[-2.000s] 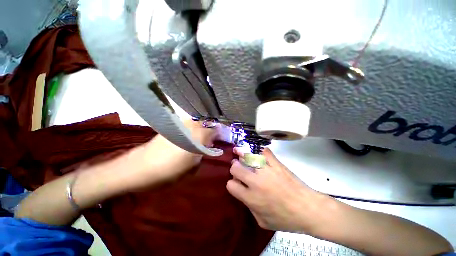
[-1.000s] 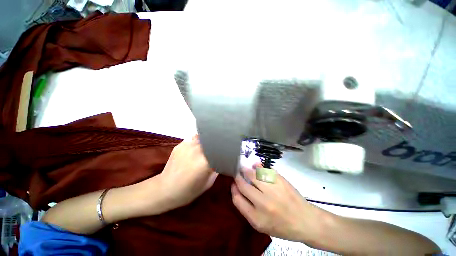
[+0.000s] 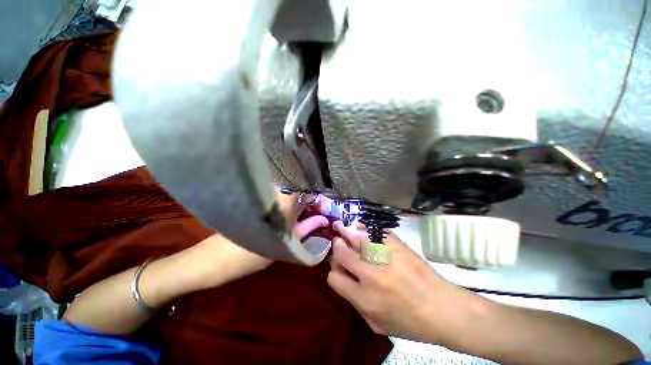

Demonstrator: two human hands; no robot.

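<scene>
A rust-brown garment panel (image 3: 250,321) lies under both hands and hangs toward me. The white-grey sewing machine head (image 3: 193,107) covers much of the upper view. My left hand (image 3: 303,221) is partly hidden behind its rim, with fingertips at the lit needle area (image 3: 346,209); the fingers lie on the cloth there. My right hand (image 3: 382,285) is just right of it, thumb and fingertips pinched together at the cloth edge, close to the left fingertips. The cream knob (image 3: 376,253) overlaps the right fingers. The exact grip on the cloth is partly hidden.
A large white ridged tension knob (image 3: 471,241) stands out from the machine front. More rust-brown cloth (image 3: 71,78) lies at the far left, with a tan bar (image 3: 38,151) and a green item (image 3: 60,132). A dark object (image 3: 632,279) lies at the right.
The view shifted and came back, so the machine head now looks larger and nearer. My left fingertips show again beside the needle. My right hand stays almost in place.
</scene>
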